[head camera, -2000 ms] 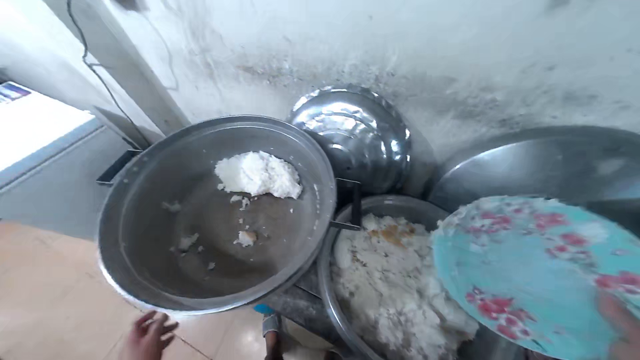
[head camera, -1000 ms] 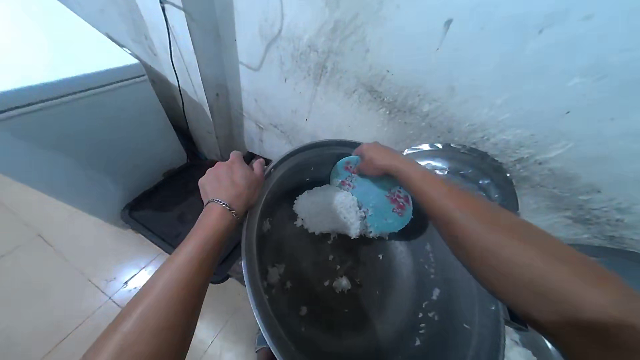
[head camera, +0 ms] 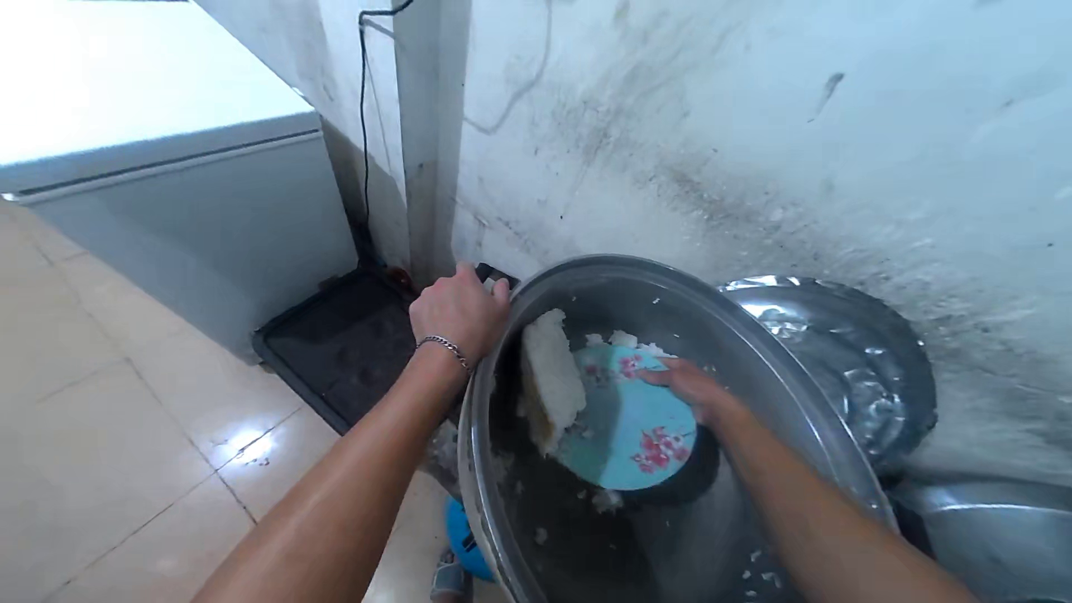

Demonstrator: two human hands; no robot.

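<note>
My left hand (head camera: 462, 308), with a chain bracelet at the wrist, grips the handle at the left side of a large metal pot (head camera: 754, 335). The pot is tilted. Inside it, my right hand (head camera: 685, 387) holds a light-blue plate with pink flowers (head camera: 645, 419) by its upper right edge. A thick clump of white rice (head camera: 553, 377) stands against the plate's left edge. Small rice bits lie beyond the plate and on the pot's bottom and wall.
A round shiny metal lid (head camera: 846, 360) leans on the stained wall, right of the pot. Another metal vessel (head camera: 997, 519) is at the lower right. Left are a black tray (head camera: 343, 343) on the tiled floor and a white chest freezer (head camera: 209, 226). Below the pot, a foot (head camera: 450, 578) shows near something blue.
The plate has moved down inside the pot, and the rice clump now stands on edge at its left. My left hand stays on the pot's handle; two seconds ago it was off the pot.
</note>
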